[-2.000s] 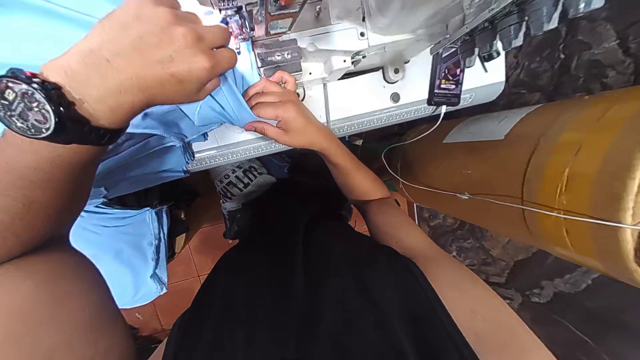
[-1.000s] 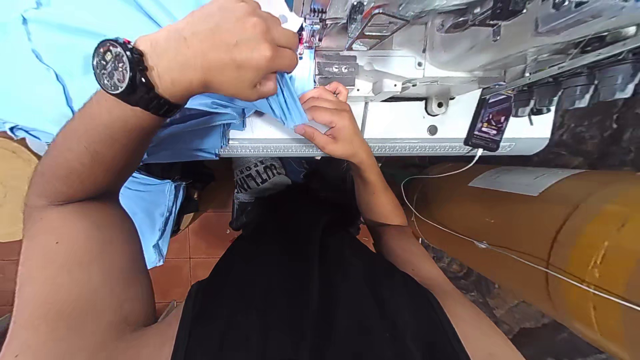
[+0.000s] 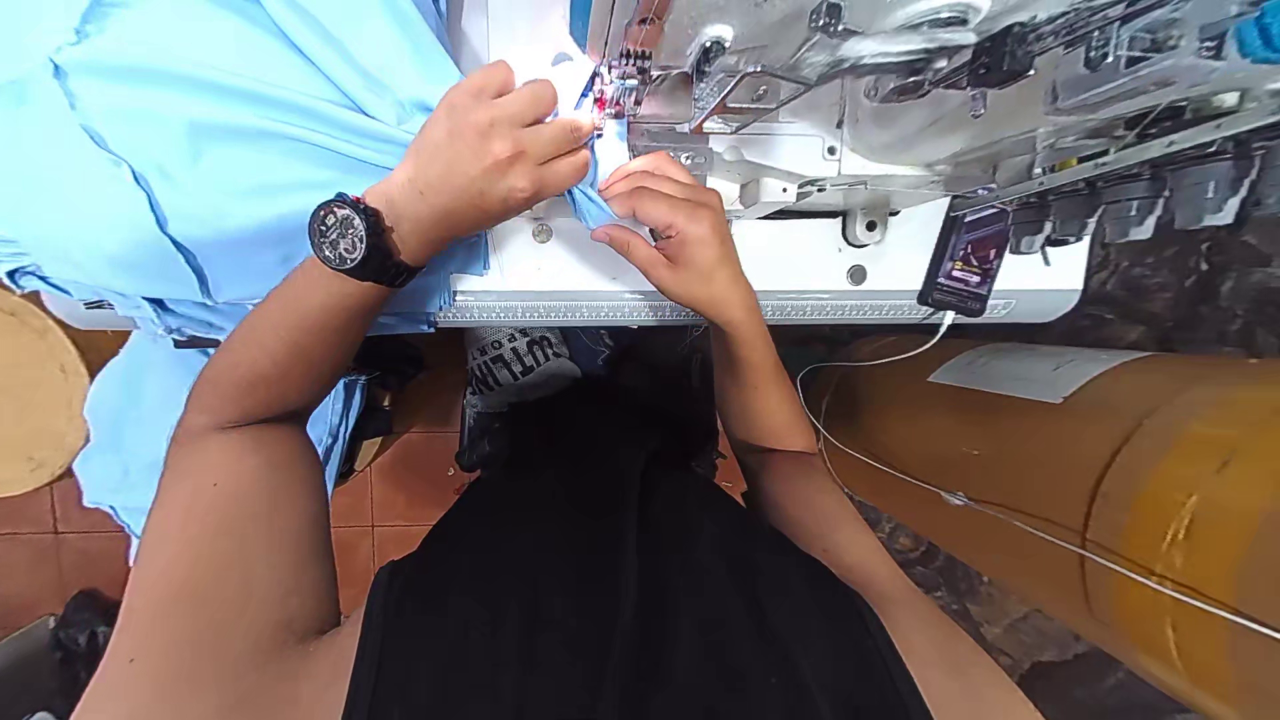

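Light blue fabric (image 3: 250,130) lies in folds over the left part of the sewing machine table (image 3: 560,270) and hangs down past its edge. My left hand (image 3: 495,155), with a black wristwatch (image 3: 345,238) on the wrist, pinches the cloth just left of the presser foot (image 3: 608,95) of the industrial sewing machine (image 3: 780,80). A narrow folded piece of the cloth runs to my right hand (image 3: 680,225), which grips it between thumb and fingers just in front of the foot. The fingertips partly hide the gripped edges.
A phone (image 3: 965,258) with a white cable (image 3: 880,360) leans at the table's right end. Below it lies a large brown cylinder (image 3: 1000,430) with a paper sheet on it. A ruler strip (image 3: 600,312) runs along the table's front edge. A round tan object (image 3: 35,390) is at the far left.
My left hand has come down from its raised place above the cloth to beside the presser foot. My right hand still holds the folded cloth. The view has shifted.
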